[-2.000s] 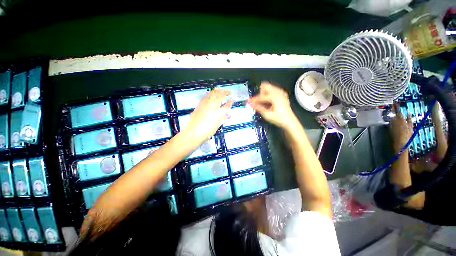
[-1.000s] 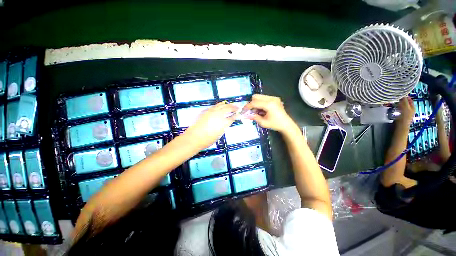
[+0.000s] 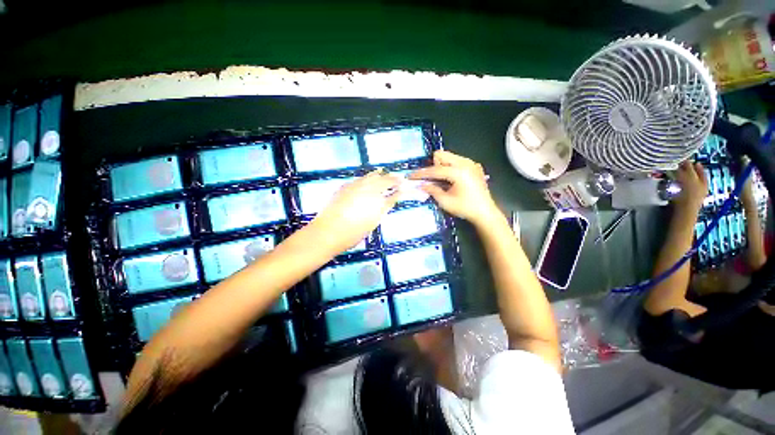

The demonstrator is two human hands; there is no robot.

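Teal flat phone-shaped units lie in the pockets of a shiny black blister tray; many have a pale round mark near one end. My left hand and my right hand meet over the right end of the tray's second row from the back, fingertips close together. A pale patch shows between them; I cannot tell whether it is film or glare on the unit. My fingers hide part of that unit, and my left forearm covers pockets in the front rows.
More black trays with teal units stand at the left. At the right are a white fan, a round white dish, a smartphone, tweezers-like sticks, a blue cable and another person's arm.
Two seconds ago my hands were apart over the tray's back right corner. They have come together and moved down to the second row, with little change in the last second.
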